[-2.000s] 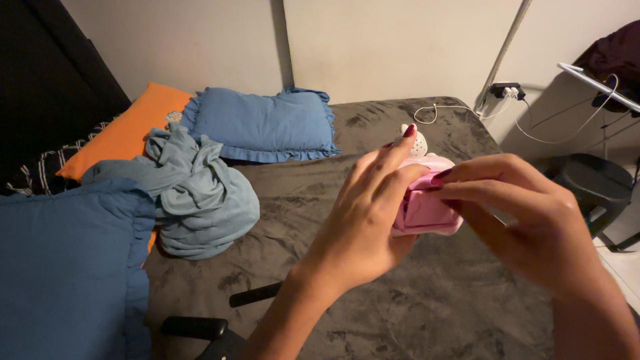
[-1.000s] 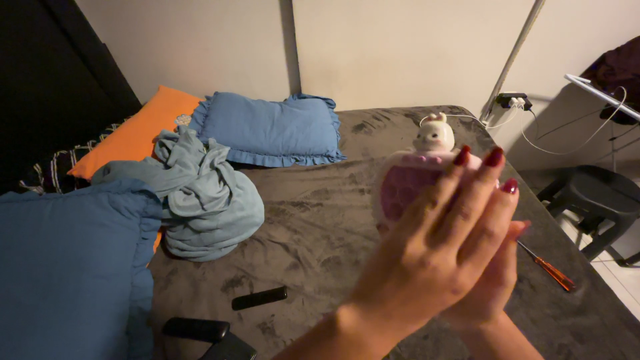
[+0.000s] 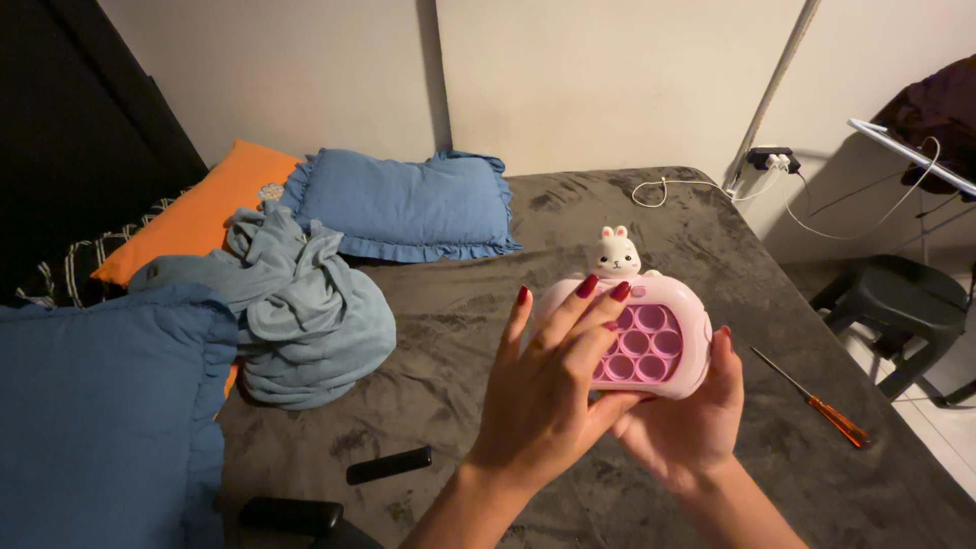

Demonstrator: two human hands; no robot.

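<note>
A pale pink electronic pop-it toy with a white rabbit head on top and round pink bubble buttons faces up between my hands. My left hand lies across its left side, fingertips near the top of the button panel and thumb at the lower edge. From beneath and the right, my right hand supports it, thumb by the right edge; its other fingers are mostly hidden. To the right of the toy, a screwdriver with an orange handle rests on the dark grey bed cover.
Blue ruffled pillows, an orange cushion and a crumpled grey-blue blanket lie at the left and back. Black armrest-like parts show at lower left. A white cable runs to a power strip; a black stool stands right.
The toy has turned from its plain pink side to its button side, now facing up. My left hand has moved to the toy's left part, uncovering more buttons.
</note>
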